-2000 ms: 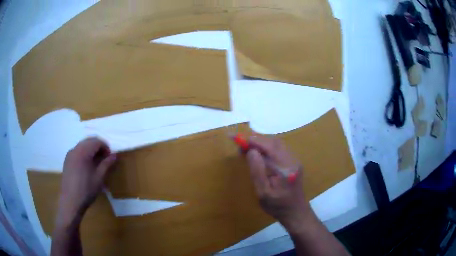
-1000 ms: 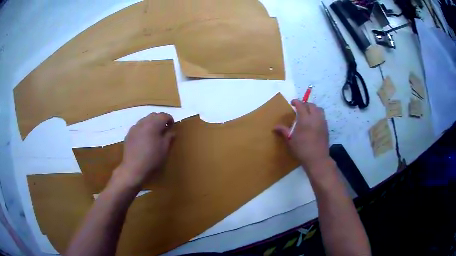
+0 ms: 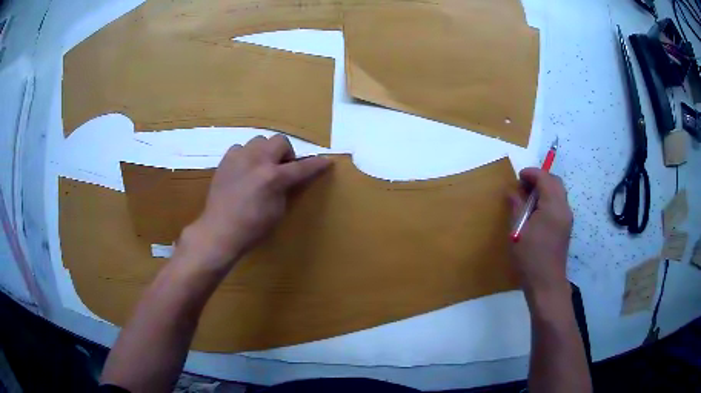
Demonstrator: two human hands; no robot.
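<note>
A large tan card pattern piece [image 3: 384, 246] lies on the white sheet [image 3: 430, 142] in front of me. My left hand [image 3: 257, 180] presses on its upper edge, left of the notch, with the index finger stretched to the right. My right hand [image 3: 542, 222] is at the piece's right end and holds the marking pen [image 3: 549, 160], a slim pen with red ends, its tip pointing up and away. Part of the piece overlaps itself near my left wrist, with a small white opening showing. A second tan pattern piece [image 3: 200, 84] lies farther off.
Black-handled shears [image 3: 632, 201] lie at the right, beside a black bar [image 3: 653, 80]. Small card tags [image 3: 641, 285] lie near the right edge. A dark bar is partly hidden behind my right forearm. Long clear strips [image 3: 23, 153] lie at the far left.
My left hand has moved from the near piece's left part to its upper edge by the notch. My right hand has gone to the right end, keeping the pen. The near piece has shifted and its dart opening has narrowed.
</note>
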